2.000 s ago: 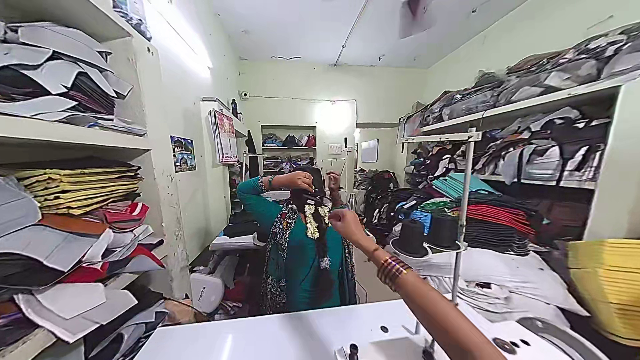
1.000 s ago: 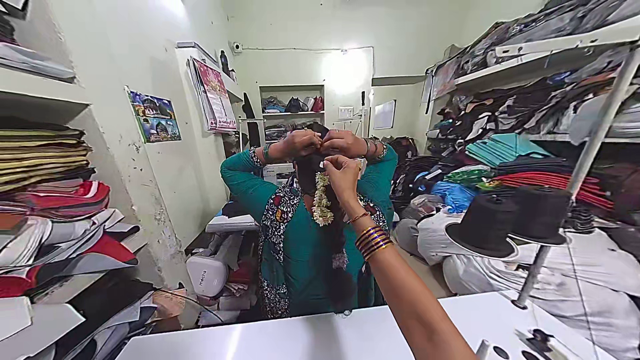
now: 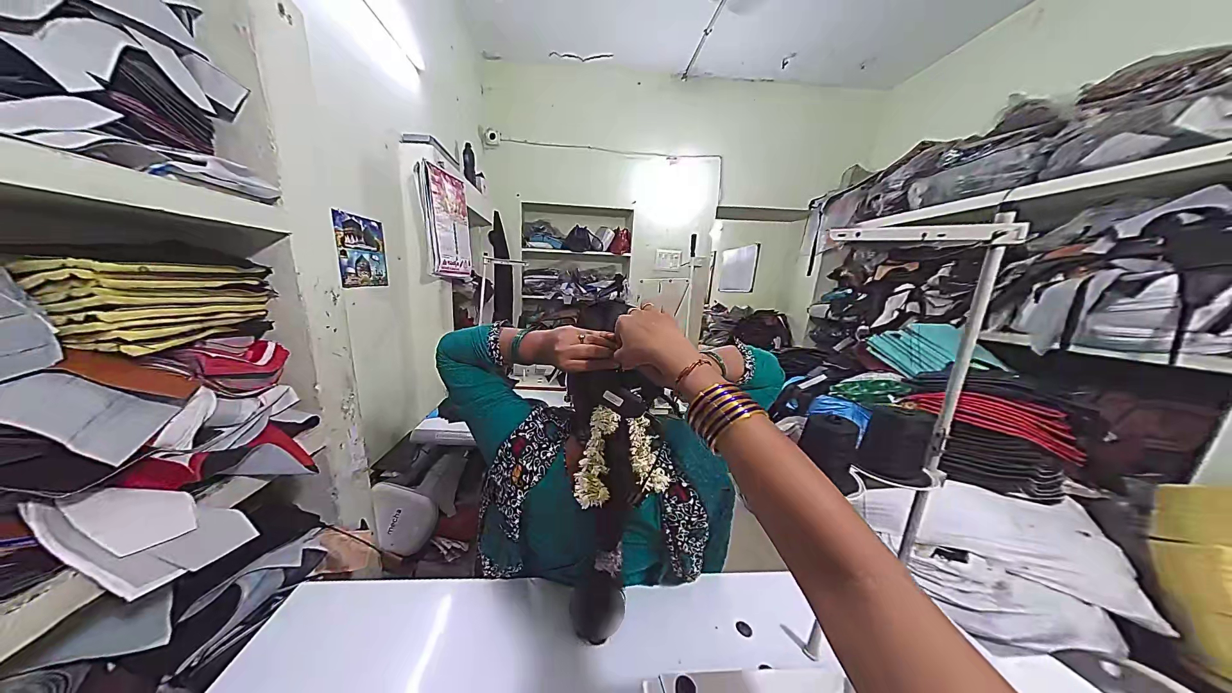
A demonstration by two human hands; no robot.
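A co-worker in a teal top sits with their back to me, both arms raised to the back of the head. My right hand, with bangles on the wrist, is at the co-worker's hair, its fingers bent beside the co-worker's left-side hand. Whether my fingers pinch hair or a small clip cannot be seen. Below hangs a string of white flowers, looped on both sides of a dark braid whose end lies over the table edge. My left hand is out of view.
A white sewing table spans the front. A thread stand pole with black thread cones rises at the right. Shelves of stacked cut fabric stand at the left. More piled material lies at the right.
My right hand has moved up from beside the flower string to the top of the hair, next to the co-worker's hands. The view has shifted and tilted.
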